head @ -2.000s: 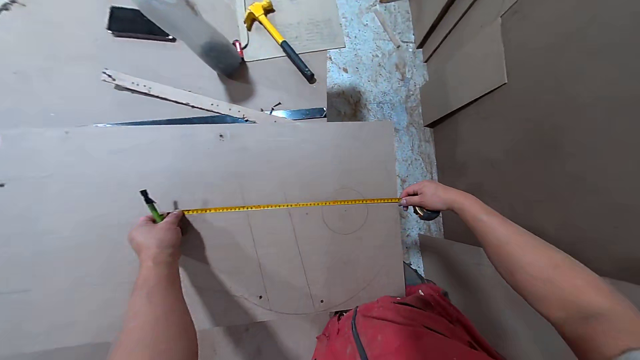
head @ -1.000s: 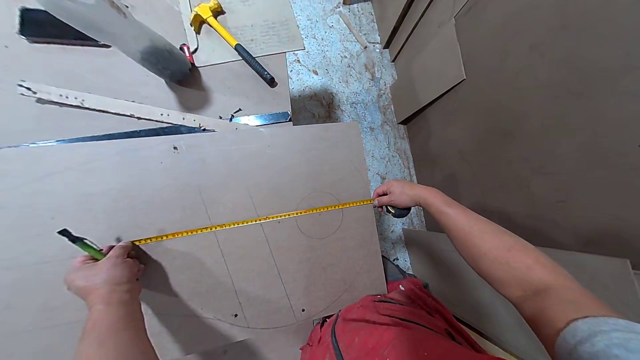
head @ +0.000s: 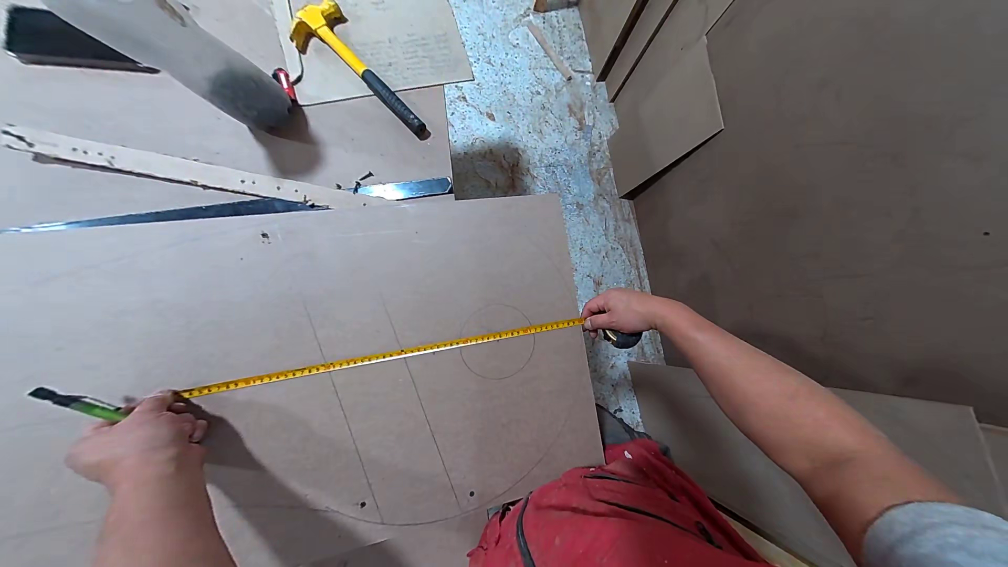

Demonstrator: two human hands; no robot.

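Observation:
A yellow tape measure blade (head: 378,357) stretches at a slight slant across a light brown board (head: 441,260). The board bears drawn lines, a small circle and a large arc. At the blade's left end is my left hand (head: 150,441), which also holds a green and black pen or marker (head: 83,405) pointing left. My right hand (head: 626,311) pinches the blade at the board's right edge, with the dark tape case (head: 622,339) beneath its fingers. The blade crosses the small circle.
Beyond the board lie a yellow claw hammer (head: 354,63), a cloudy plastic bottle (head: 189,63), a holed strip (head: 181,173), a metal straightedge (head: 405,189) and a sheet bearing writing (head: 394,47). Large brown panels (head: 835,173) stand at the right, past the speckled floor (head: 535,118).
My left hand and the tape's left end have moved nearer to me, so the blade now slants where it lay almost level. The view has shifted somewhat.

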